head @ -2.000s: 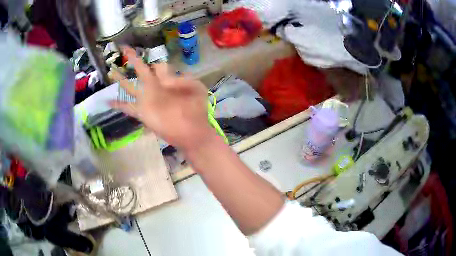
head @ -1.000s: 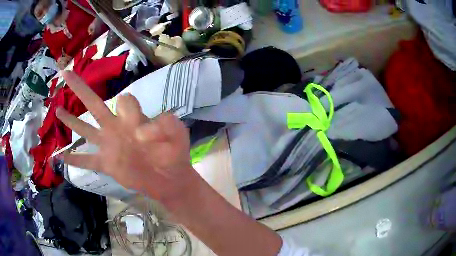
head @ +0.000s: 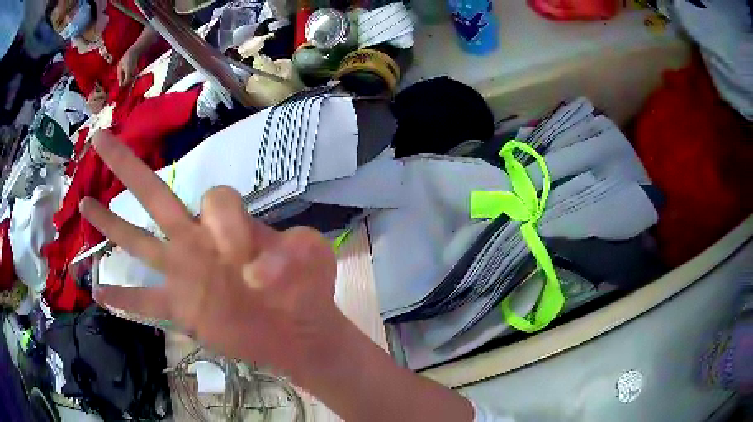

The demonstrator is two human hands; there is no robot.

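My right hand [head: 239,280] is raised in front of the camera, its forearm coming from the bottom edge. Three fingers are spread towards the upper left; thumb and index finger are bent close together. It holds nothing that I can see. My left hand is out of the picture. Beyond my right hand lies a grey bundle of cut pieces [head: 462,239], tied with a neon-green strip [head: 528,206]. A stack of white cut pieces [head: 223,157] lies behind my fingers, partly hidden.
A pale wooden board [head: 357,288] carries coiled cable [head: 248,391]. The white machine table [head: 561,371] curves along the lower right, with a lilac flask [head: 726,358] cut off at the edge. A red bag [head: 693,157] and blue bottle [head: 475,29] stand behind. A masked person [head: 107,41] is upper left.
The view has turned left and closer over the tied bundles, leaving the sewing machine out of sight. My right hand has gone from spread fingers to thumb and index finger bent together, and sits slightly lower.
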